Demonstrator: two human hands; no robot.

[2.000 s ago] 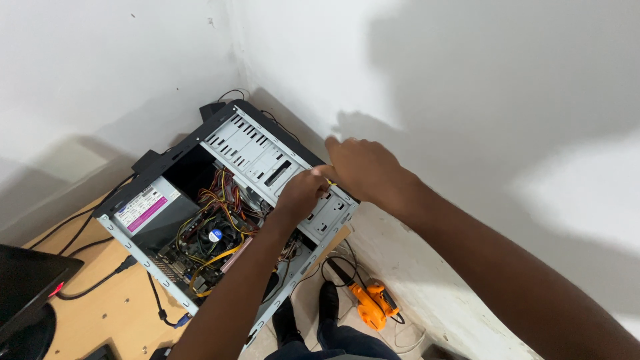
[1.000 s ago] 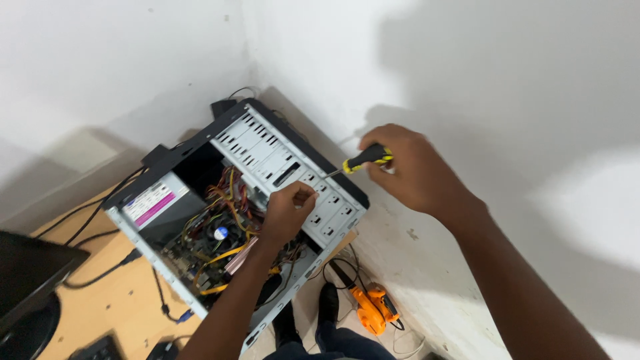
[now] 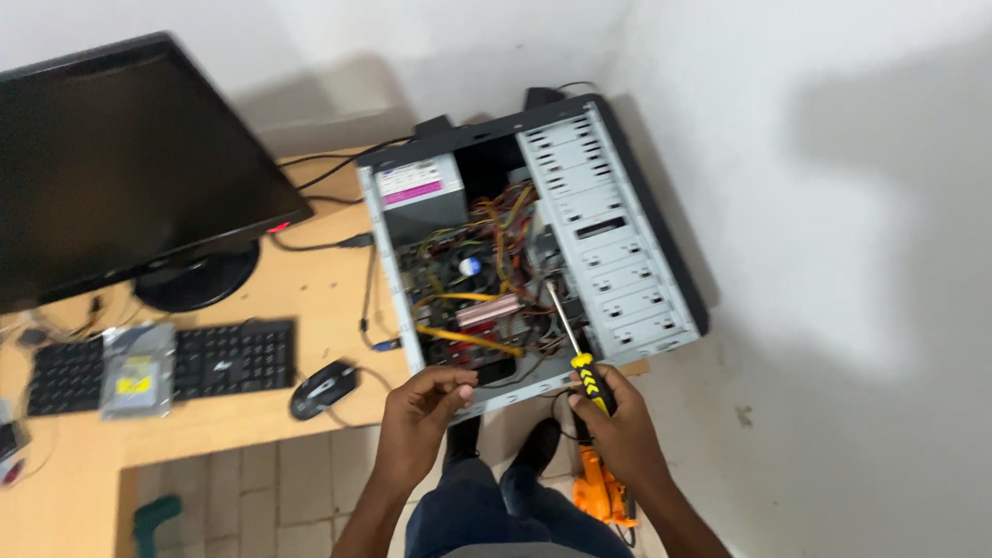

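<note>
An opened desktop computer case (image 3: 655, 271) lies on its side on the desk, its inside facing up. Within it are a power supply (image 3: 422, 194), a CPU fan (image 3: 470, 266), yellow cables and a pinkish memory module (image 3: 488, 310). My right hand (image 3: 616, 422) grips a black and yellow screwdriver (image 3: 593, 384) at the case's near edge, its shaft pointing into the case. My left hand (image 3: 430, 411) is at the near left corner, thumb and fingertips close together; whether something small is between them cannot be told.
On the wooden desk (image 3: 310, 294) stand a monitor (image 3: 139, 170), a keyboard (image 3: 232, 360) with a plastic-bagged item (image 3: 138, 372) on it, and a mouse (image 3: 324, 389). An orange blower (image 3: 601, 488) lies on the floor. A white wall (image 3: 837, 310) is at the right.
Both hands have left the drive bay panel and come back to the case's near edge. The screwdriver has moved with my right hand from over the panel. The view has swung left.
</note>
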